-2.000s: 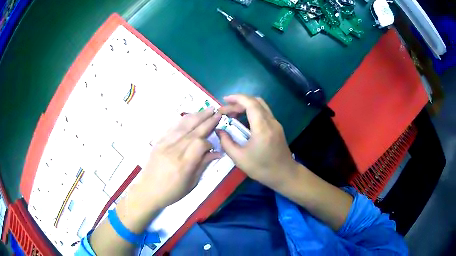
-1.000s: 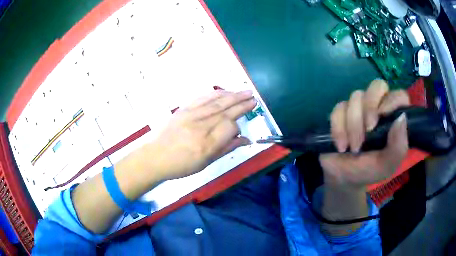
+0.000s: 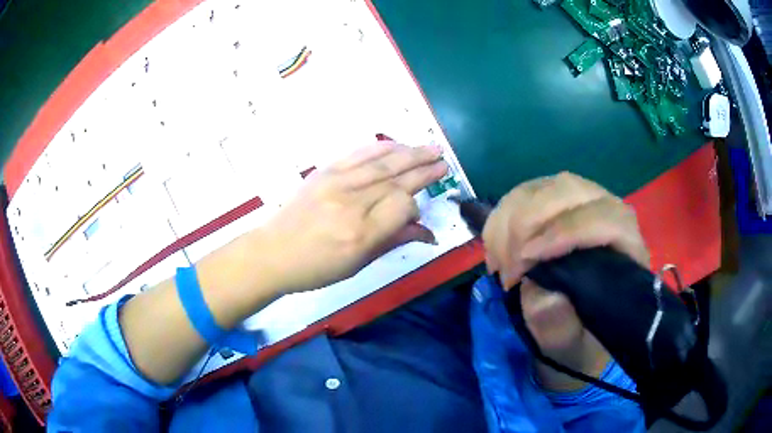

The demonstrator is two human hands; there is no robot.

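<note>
My right hand (image 3: 563, 245) is closed around the black electric screwdriver (image 3: 626, 317), whose front end points at the green board (image 3: 443, 187) at the right edge of the white back panel (image 3: 195, 127). The bit's tip is small and blurred; contact cannot be told. My left hand (image 3: 355, 211) lies palm down on the panel, its fingertips beside the green board. Whether the fingers hold anything beneath is hidden. A dark-red ribbon cable (image 3: 182, 243) runs along the panel and passes under my left forearm's side.
The panel lies on red foam (image 3: 76, 80). A heap of green boards (image 3: 631, 68) and a white device (image 3: 716, 115) are at the upper right. A red sheet (image 3: 677, 207) is at right. Multicolour wires (image 3: 95, 208) lie on the panel. The black cord hangs near my right wrist.
The screwdriver was lying on the mat and is now in my right hand. Over the last second, that hand moved left and tilted the tool's rear down towards me. My left hand stays on the panel.
</note>
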